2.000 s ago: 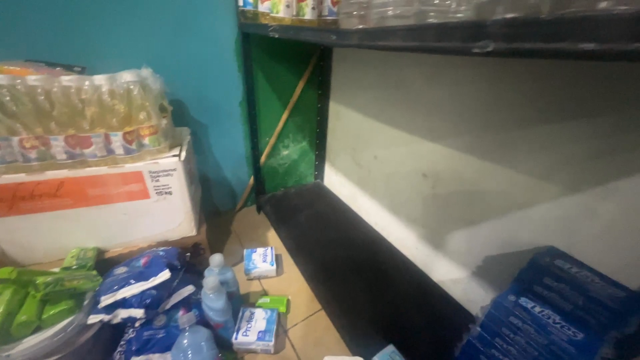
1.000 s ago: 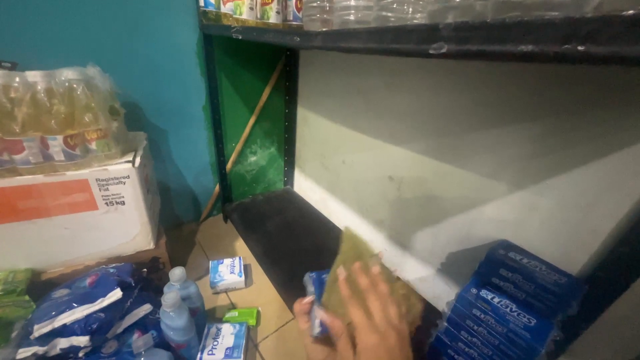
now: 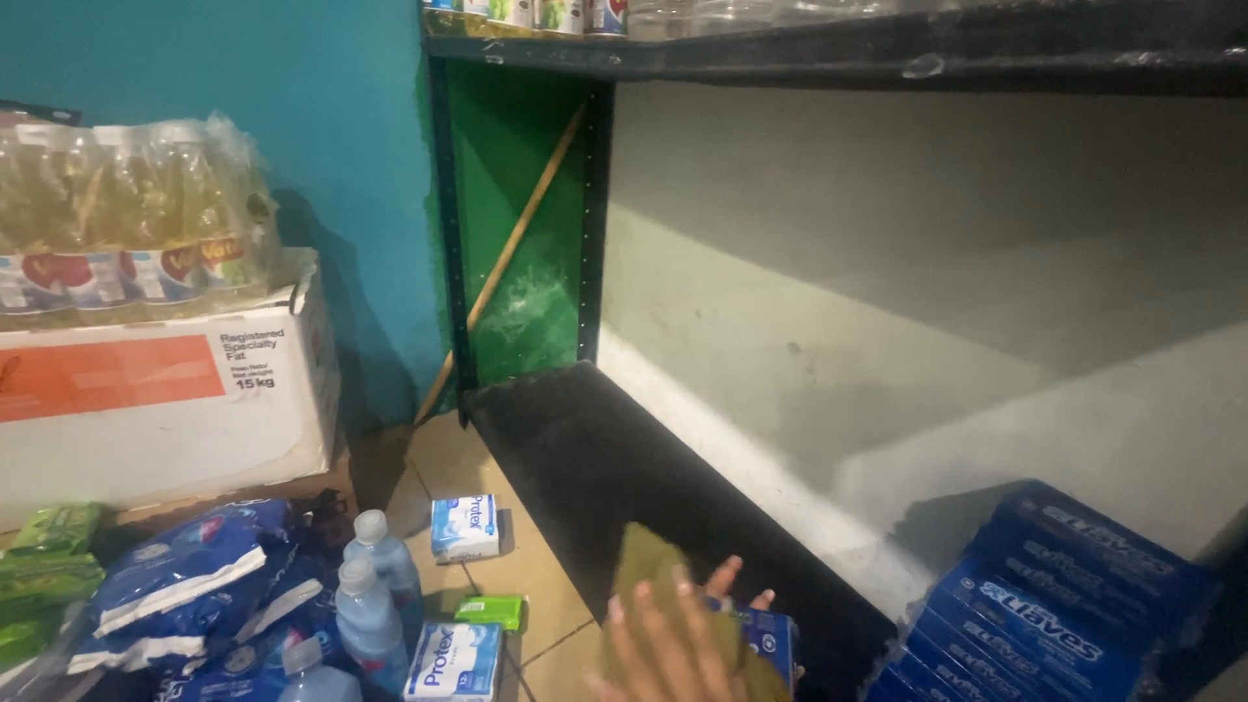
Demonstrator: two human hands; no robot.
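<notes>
At the lower centre, my right hand (image 3: 673,639) lies with its fingers spread over an olive-green cloth (image 3: 648,561). Behind and to the right of that cloth, a small blue pack (image 3: 773,639) shows in part. Fingertips of my left hand (image 3: 726,577) appear around the pack's far side, holding it; its palm and most of the hand are hidden. Both hands are over the low black shelf (image 3: 624,478). To their right rises a stack of blue packs (image 3: 1033,614) under clear wrap. Blurring hides how the cloth meets the pack.
Soap boxes (image 3: 465,528), a green packet (image 3: 490,611) and blue bottles (image 3: 370,619) stand on the tiled floor. Further left are blue bags (image 3: 195,575) and a white carton (image 3: 156,409) bearing wrapped bottles (image 3: 127,214). A wooden stick (image 3: 526,219) leans behind the black upper shelf (image 3: 829,58).
Two seconds ago neither hand showed. The cloth and the small blue pack came into view one second ago; now the pack is to the right of the cloth instead of left of it.
</notes>
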